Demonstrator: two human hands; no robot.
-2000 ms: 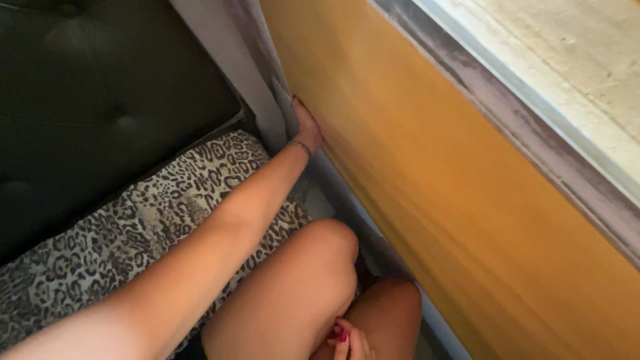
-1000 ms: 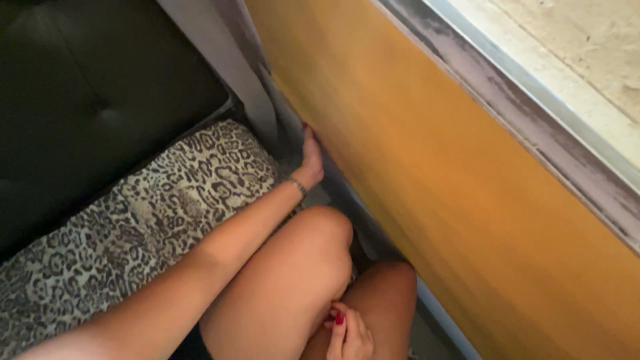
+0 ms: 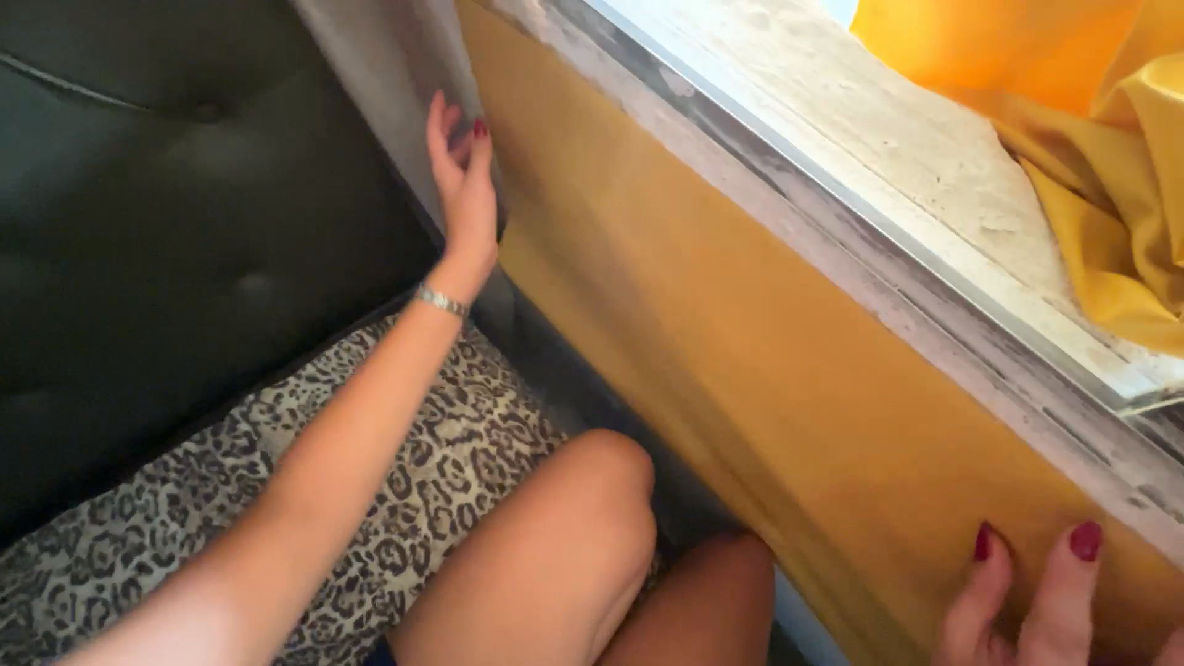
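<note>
My left hand [image 3: 465,190], with a bracelet at the wrist, is raised in the corner beside the orange-yellow wall panel [image 3: 703,324]. Its fingers are spread and nothing shows in them. Low at the right of the view, my right hand [image 3: 1027,601] is in front of the same panel. Two of its red-nailed fingers show apart; the palm is cut off by the frame's edge, and whether the fingertips touch the panel is unclear. My bent knees [image 3: 610,472] are close to the panel's lower edge.
A black tufted headboard [image 3: 185,213] rises at the left, above leopard-print fabric [image 3: 462,444]. A worn window sill [image 3: 832,250] runs along the panel's top, with yellow cloth [image 3: 1110,203] gathered beyond it. Grey fabric [image 3: 388,74] hangs in the corner.
My left hand has moved up the corner from lower along the panel. My right hand has left its place by my knees and moved right, to the panel. The yellow cloth has come into view.
</note>
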